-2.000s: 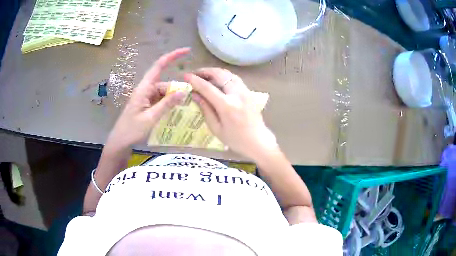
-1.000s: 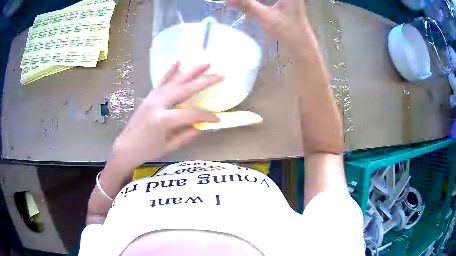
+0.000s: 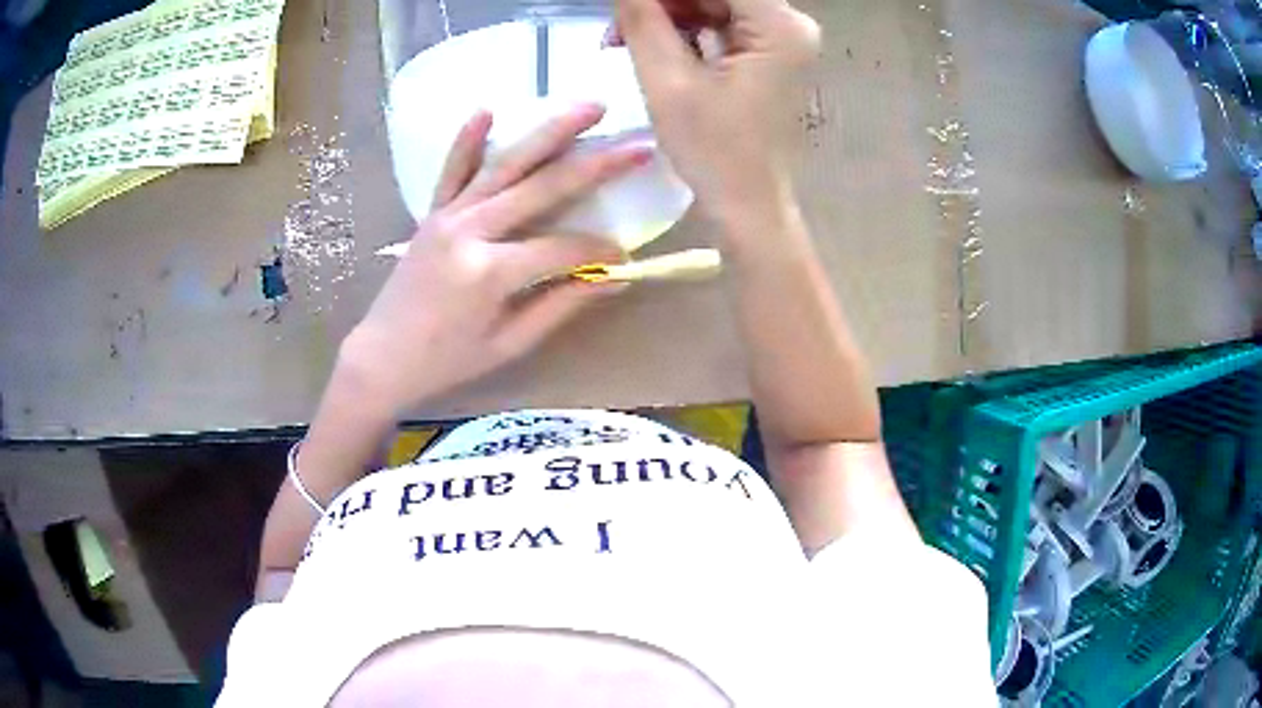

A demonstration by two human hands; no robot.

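A glossy white housing (image 3: 464, 104) with a dark slot lies on its side at the upper middle, a clear cover (image 3: 415, 17) at its far end, cut off by the top edge. My left hand (image 3: 478, 270) rests its spread fingers on the housing and holds a folded yellow label sheet (image 3: 671, 266) between thumb and fingers. My right hand (image 3: 720, 97) is at the housing's upper right, fingertips pinched together near the top edge. Whether a label is at these fingertips is too small to tell.
Spare label sheets (image 3: 159, 97) lie at the upper left of the cardboard-covered table (image 3: 886, 208). Another white housing (image 3: 1143, 100) stands at the far right. A green crate (image 3: 1017, 484) with white plastic parts (image 3: 1093, 533) is at the lower right. A cardboard box (image 3: 83, 553) is below the table at left.
The nearer housing was turned from flat onto its side, and the sheet was folded in my left hand. Since one second ago, my right hand has come down and left toward the housing.
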